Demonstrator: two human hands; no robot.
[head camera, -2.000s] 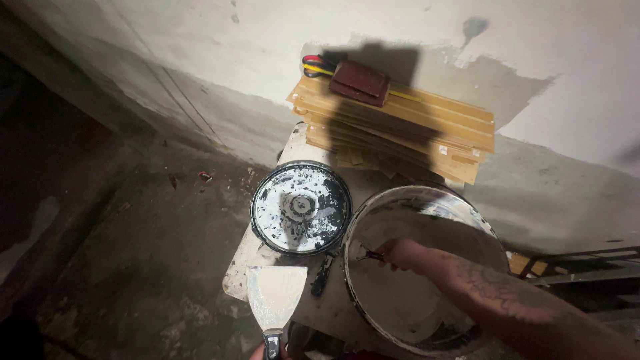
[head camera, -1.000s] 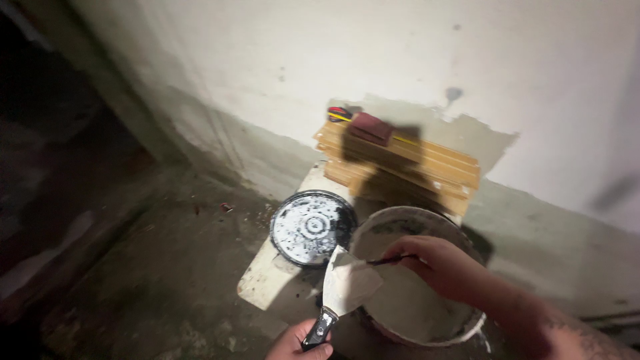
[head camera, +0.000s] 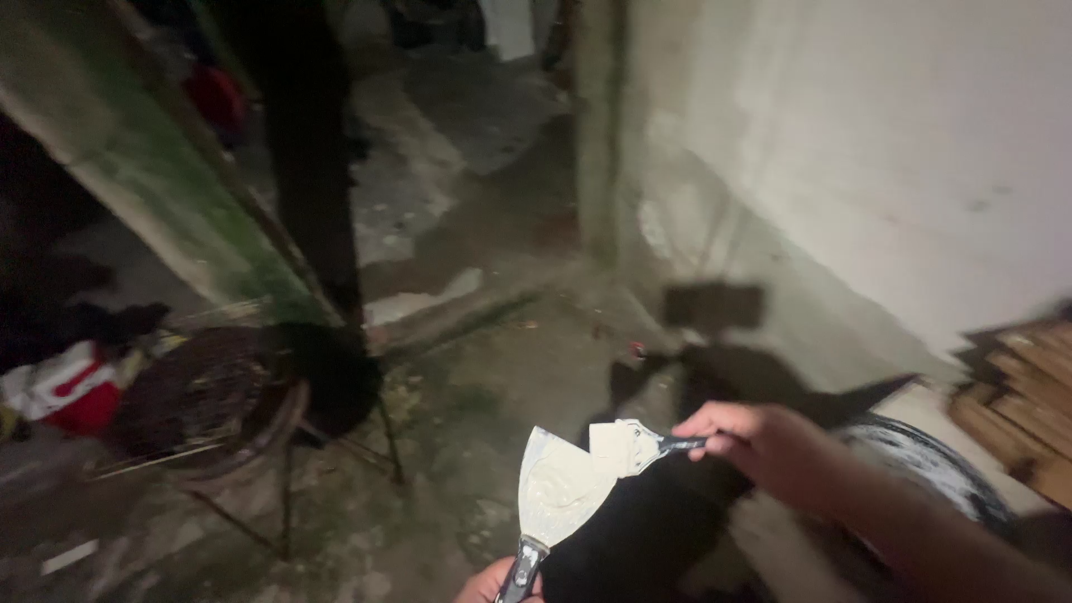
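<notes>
At the bottom centre my left hand (head camera: 490, 582) grips the dark handle of a wide putty knife (head camera: 559, 490), blade up, with pale filler spread over its face. My right hand (head camera: 737, 431), reaching in from the right, holds a smaller putty knife (head camera: 632, 448) by its black handle. That blade points left, carries pale filler and lies at the upper right edge of the wide blade; whether they touch I cannot tell. Beneath my right forearm shows part of a black round lid (head camera: 930, 469) smeared with white.
Stacked wooden boards (head camera: 1017, 402) stand at the right by the partly coated wall (head camera: 904, 151). On the left are a round container on thin metal legs (head camera: 285, 427), a red and white item (head camera: 75, 389) and a slanting mossy post (head camera: 176, 184). Rough concrete floor (head camera: 452, 402) lies between.
The view has swung far to the left. My right hand, over the large bucket two seconds ago, has come away with the smaller knife to the wide blade; the bucket has left the view.
</notes>
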